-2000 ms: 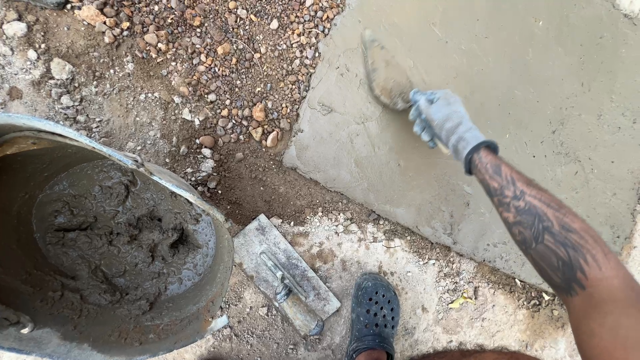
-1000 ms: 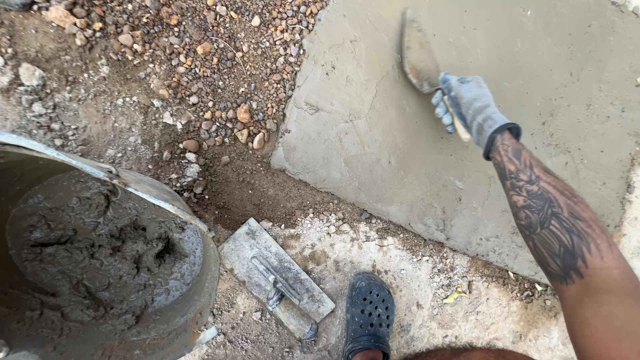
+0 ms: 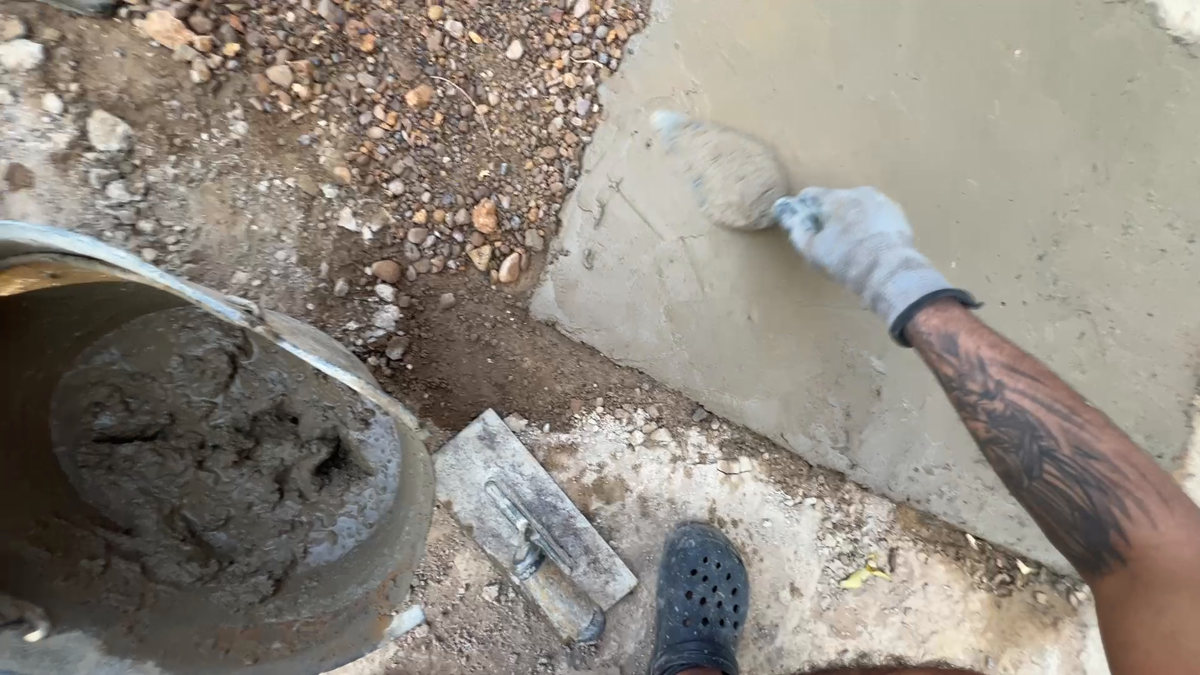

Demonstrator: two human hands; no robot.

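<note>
My right hand (image 3: 848, 239), in a grey work glove with a dark cuff, grips the handle of a pointing trowel (image 3: 736, 178). The trowel's blade, coated in mortar and slightly blurred, lies over the smooth wet cement surface (image 3: 984, 187), its tip toward the upper left. My left hand is out of view. At the lower left a bucket (image 3: 417, 487) holds thick wet mortar (image 3: 216, 450). Between the bucket and my foot, a rectangular plastering trowel (image 3: 534, 516) lies on the ground with its handle up.
A dark clog (image 3: 701, 595) is on my foot at the bottom centre. Loose gravel (image 3: 422, 122) and dirt border the cement at the upper left. A rough pale ledge (image 3: 797, 562) runs along its lower edge. The bucket's metal handle (image 3: 216, 300) crosses its rim.
The trowel in my right hand has moved down and to the left over the cement, its blade swung from pointing up to pointing toward the upper left. The bucket and plastering trowel stay in place.
</note>
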